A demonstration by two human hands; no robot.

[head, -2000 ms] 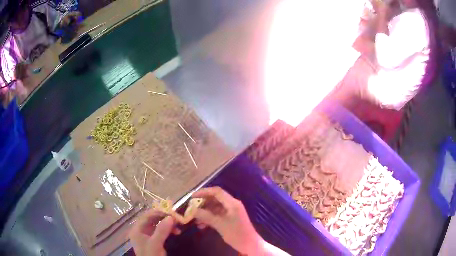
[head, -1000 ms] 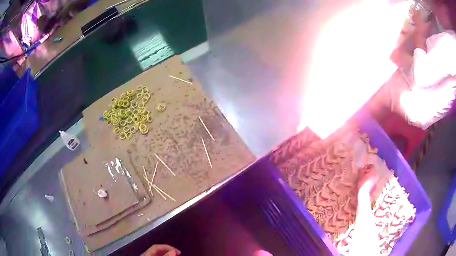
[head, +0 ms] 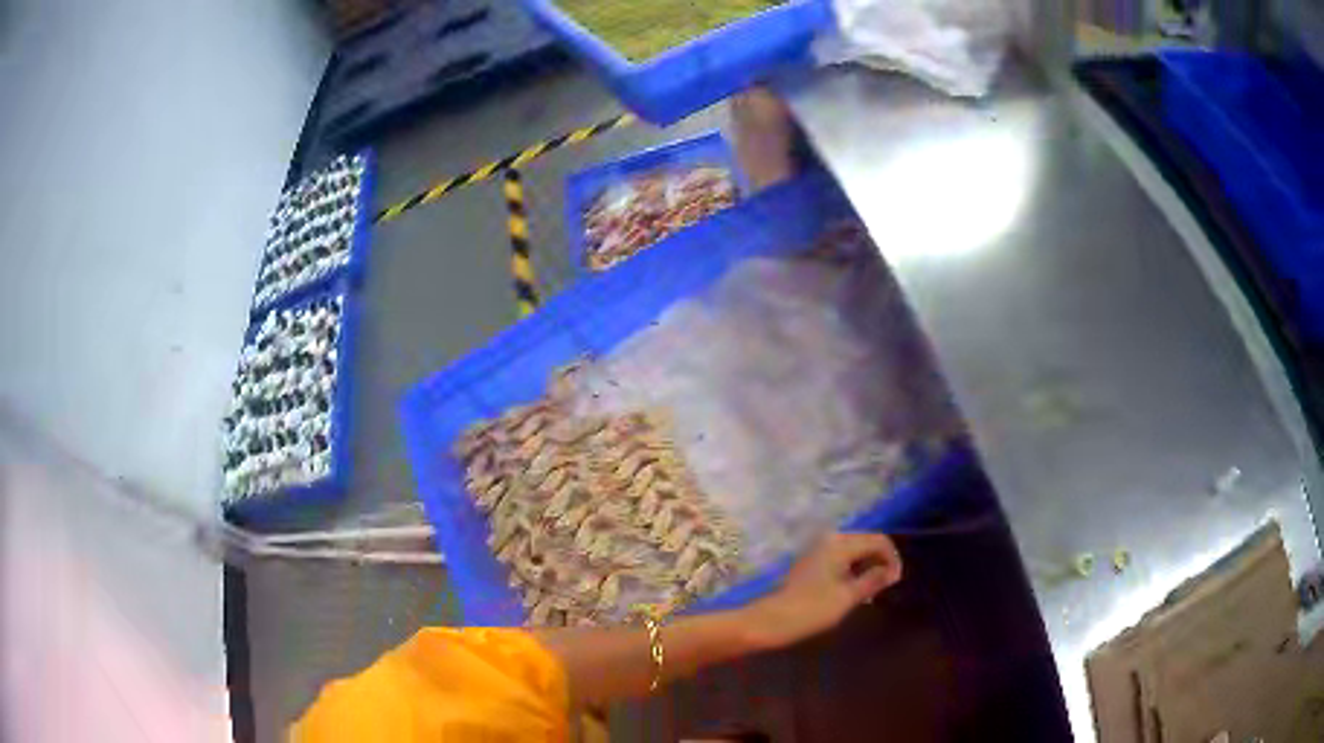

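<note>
My left hand (head: 835,592), below an orange sleeve and a thin gold bracelet, is over the near rim of the large blue bin (head: 436,421). Its fingers are curled with the tips close together; blur hides whether they hold anything. Rows of tan toy arms (head: 595,501) fill the bin's left part. A cloudy plastic liner (head: 770,392) covers the right part. My right hand is not in view.
The steel table (head: 1002,319) is to the right, with cardboard (head: 1205,653) and two small rings (head: 1104,562). Beyond the bin are a small blue bin (head: 575,203), a blue tray (head: 683,84) and a plastic bag (head: 929,44). Blue trays of white-and-dark pieces (head: 291,363) stand left.
The view has swung left from the cardboard and right-hand bin to the left-hand bin. My left hand is now at this bin; my right hand has left the picture.
</note>
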